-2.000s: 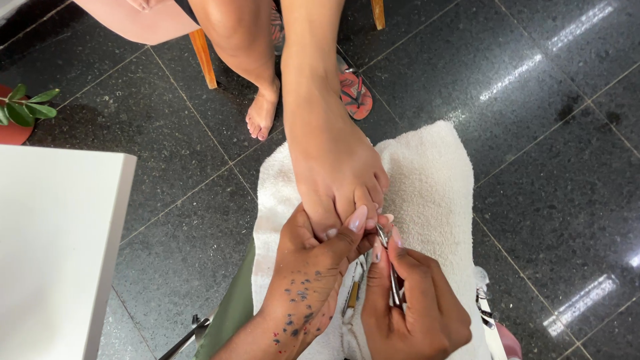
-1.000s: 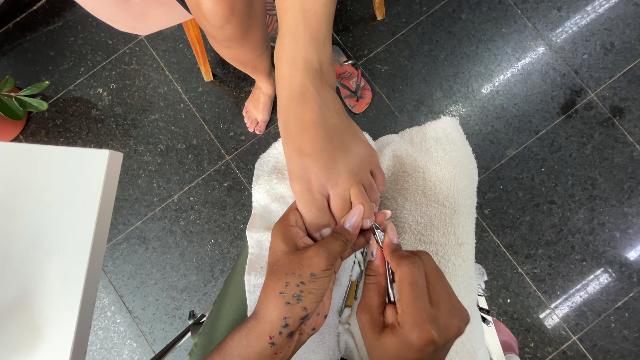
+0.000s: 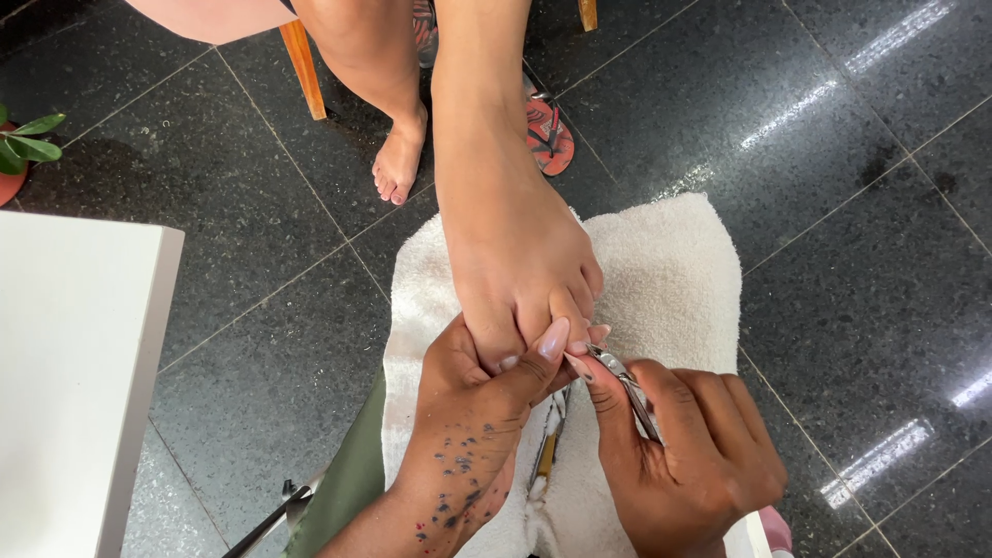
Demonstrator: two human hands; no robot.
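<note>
Another person's bare foot (image 3: pixel 511 232) rests over a white towel (image 3: pixel 674 279) on my lap. My left hand (image 3: pixel 480 411), its back marked with dark and red polish-like spots, holds the toes, thumb pressed on a middle toe. My right hand (image 3: pixel 690 449) grips metal cuticle nippers (image 3: pixel 629 387), their tips at that toe's nail; whether the jaws are apart is too small to tell. Between my hands, a thin tool with a gold-coloured part (image 3: pixel 545 456) lies in a towel fold beside bits of white, cotton-like material.
A white tabletop (image 3: pixel 70 372) stands at the left, below a potted plant (image 3: pixel 32 147). The person's other foot (image 3: pixel 400 159) is on the dark tiled floor (image 3: pixel 256 310), near an orange flip-flop (image 3: pixel 552 147) and a wooden chair leg (image 3: pixel 304 70).
My right hand has turned slightly, and the nippers now slant more than a second ago. My left hand keeps its hold on the toes.
</note>
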